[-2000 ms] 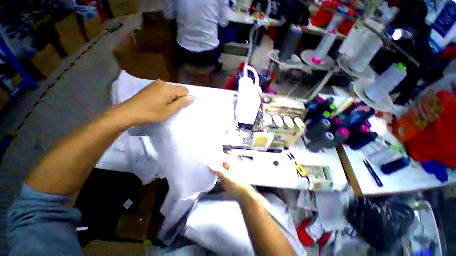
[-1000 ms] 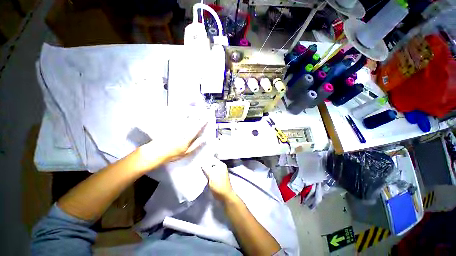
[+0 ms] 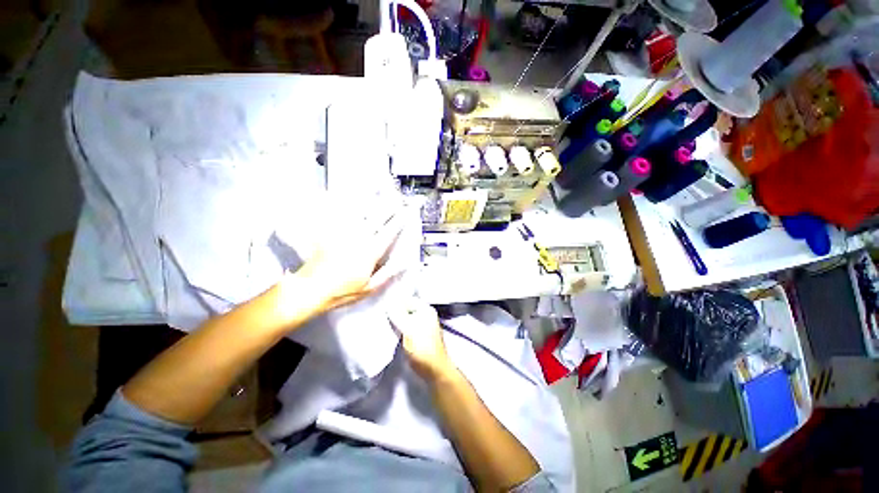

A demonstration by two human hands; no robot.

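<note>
A large pale garment piece (image 3: pixel 207 183) spreads over the table left of the machine and hangs onto my lap. The beige overlock machine (image 3: pixel 501 120) stands behind its right edge, with a row of cream knobs. My left hand (image 3: pixel 347 265) lies on the cloth just in front of the needle area, fingers towards it. My right hand (image 3: pixel 417 332) grips the cloth edge at the table's front, just below my left hand. The needle area is washed out by the lamp's glare.
A white lamp (image 3: pixel 387 72) is over the machine. Yellow-and-black snips (image 3: pixel 542 252) lie right of it. Dark thread cones (image 3: pixel 602 159) cluster behind. A dark pen-like tool (image 3: pixel 688 246) lies on the side table. A black plastic bag (image 3: pixel 699 332) and a white bin (image 3: pixel 802 404) are lower right.
My view has swung left and down from the floor and person to the table. My left hand has come from the far left of the cloth to near the needle area, close to my right hand.
</note>
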